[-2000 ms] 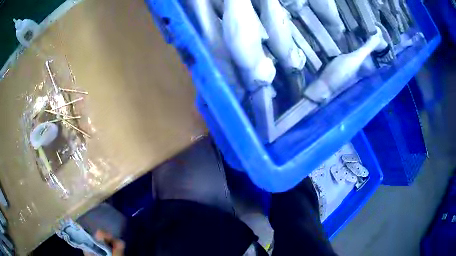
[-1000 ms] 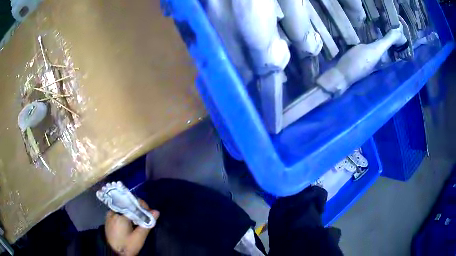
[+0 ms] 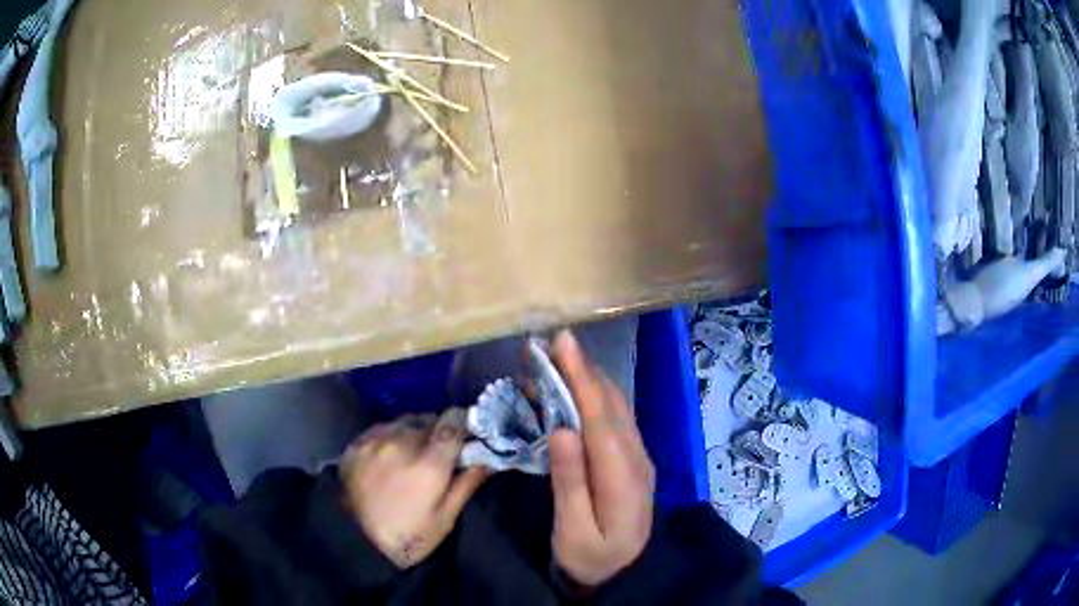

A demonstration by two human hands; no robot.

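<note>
My left hand [image 3: 405, 488] holds a grey-white foot moulding [image 3: 506, 426] below the table's near edge, toes towards the table; the rest of its leg is hidden. My right hand [image 3: 601, 476] holds a flat, finger-length sole piece [image 3: 551, 388] between thumb and fingers. The sole piece is tilted upright at the right side of the foot, close to it; whether they touch is hard to tell. Both hands are slightly blurred.
A white glue cup [image 3: 327, 107] and wooden sticks [image 3: 440, 100] lie on the brown table [image 3: 615, 154], with a yellow strip [image 3: 284, 173] beside the cup. Legs [image 3: 40, 154] lie at the left. An upper blue crate [image 3: 911, 296] holds legs; a lower blue bin [image 3: 684, 403] holds sole pieces.
The view has swung right and down over the lap. My right hand has come out from behind the crate with a sole piece and met my left hand at the foot.
</note>
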